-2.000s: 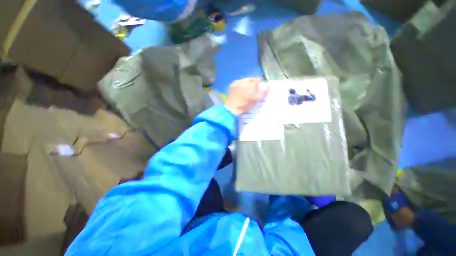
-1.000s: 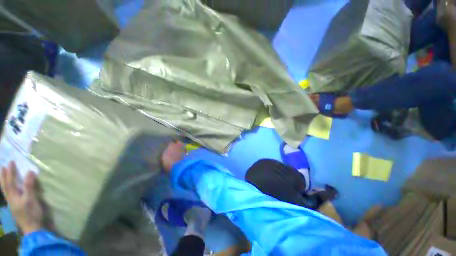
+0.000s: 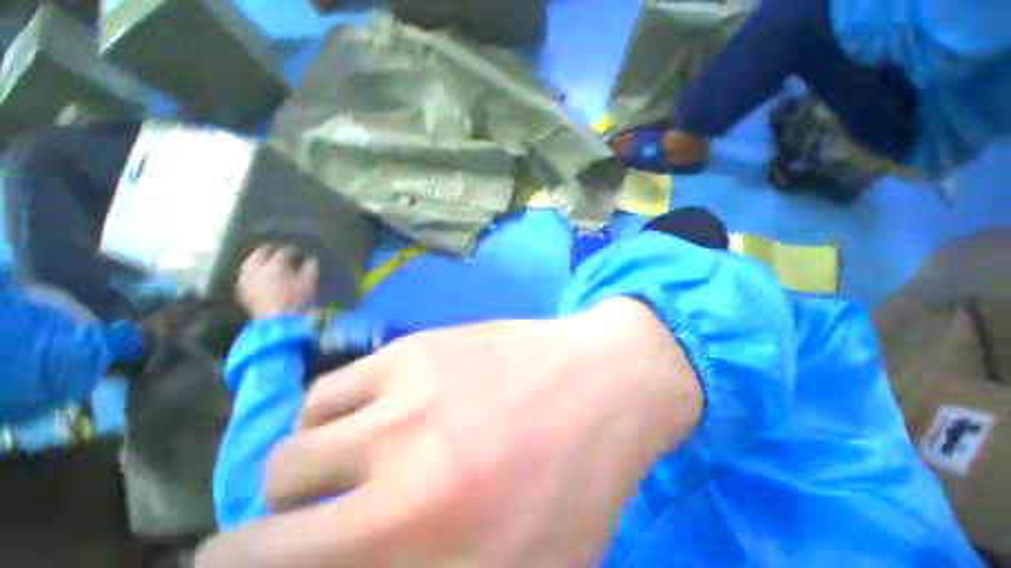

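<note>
A wrapped grey-green parcel stands at the left on the floor, with a large white label sheet on its left face. My left hand is against the parcel's lower near side, fingers slightly apart; I see no full grip around it. My right hand is very large, close to the camera and blurred at the bottom centre. Its back faces me, its fingers point left and apart, and its palm is hidden. A crumpled grey-green sack lies beyond the parcel.
Other wrapped parcels stand at the upper left. Another person's blue sleeve reaches in at left; another person is at upper right. Yellow sheets lie on the blue floor. A carton with a small label is at right.
The parcel now stands farther from me, at the left. My left hand has moved from its label face to its near side. My right hand has come away from the parcel and close to the camera.
</note>
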